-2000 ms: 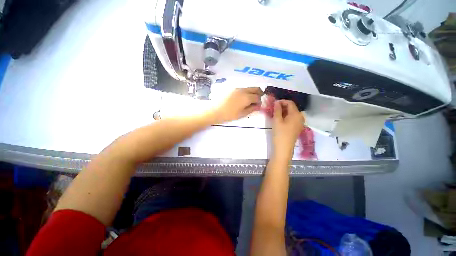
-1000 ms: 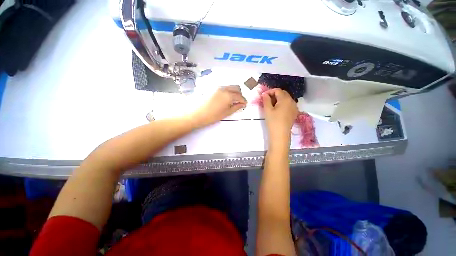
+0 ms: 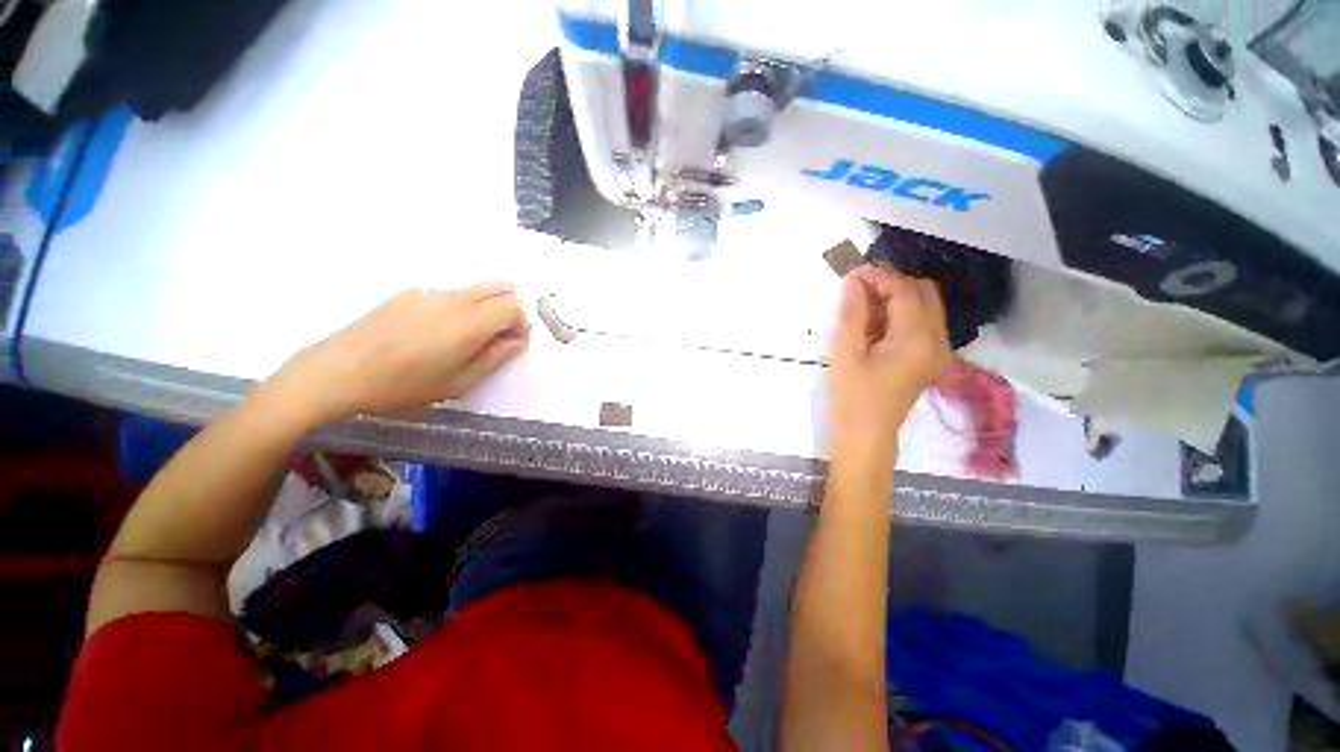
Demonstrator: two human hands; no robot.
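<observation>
My left hand (image 3: 441, 345) is low over the white table, left of a small curved pale piece (image 3: 556, 319). Its fingers are curled together; whether they hold anything is hidden. My right hand (image 3: 891, 345) is under the machine arm, with thumb and fingers bent together at the edge of a dark cloth piece (image 3: 955, 279). What is between its fingertips is unclear. A crumpled pink thread tangle (image 3: 979, 422) lies right of that hand. A small brown square (image 3: 844, 257) is just above its fingertips.
The white JACK sewing machine (image 3: 911, 125) spans the top right. Grey-patterned fabric (image 3: 539, 154) lies left of its needle area (image 3: 679, 228). Another brown square (image 3: 616, 414) is near the ruler-marked edge (image 3: 705, 473). Dark cloth (image 3: 177, 52) is at top left, beige cloth (image 3: 1168, 394) at right.
My left hand has moved left, away from my right hand and the needle area. My right hand stays by the dark piece; the pink material at its fingertips no longer shows. The view has shifted.
</observation>
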